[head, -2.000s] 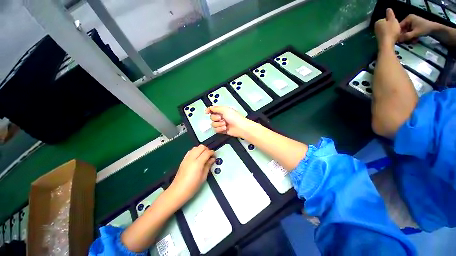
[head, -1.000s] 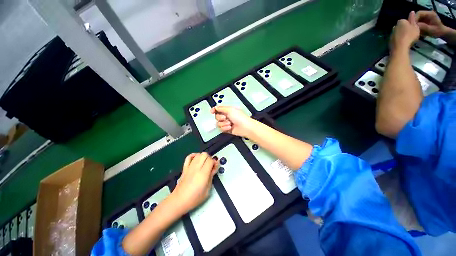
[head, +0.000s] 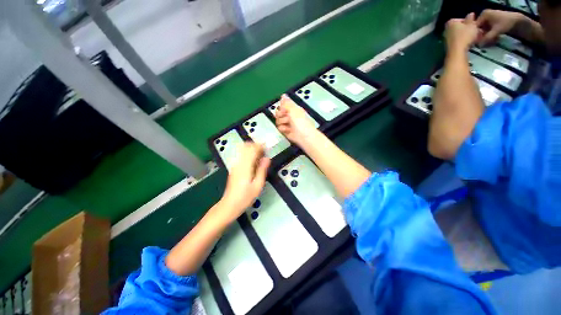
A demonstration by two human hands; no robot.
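The near black foam tray (head: 289, 284) holds several pale green phone covers (head: 282, 229) face down, with dark round camera lenses at their upper ends. My left hand (head: 245, 175) is raised over the upper edge of this tray, its fingers bent; whether it holds a tiny piece cannot be told. My right hand (head: 294, 121) is raised over the middle of the far tray (head: 363, 106), with thumb and fingertips together. Any small part between its fingertips is too small to make out. The far tray holds a row of the same covers.
A long brown carton (head: 93, 264) with clear crinkled scraps stands at the lower left. A grey-white post (head: 132, 111) rises behind the trays, with black tray stacks (head: 46, 132) beyond. At right, a neighbouring person's hands (head: 477, 32) work over another tray (head: 411, 113).
My left hand has lifted off the near tray's lens area and moved up towards the far tray. My right hand has moved up and right over the far tray. The view has shifted slightly.
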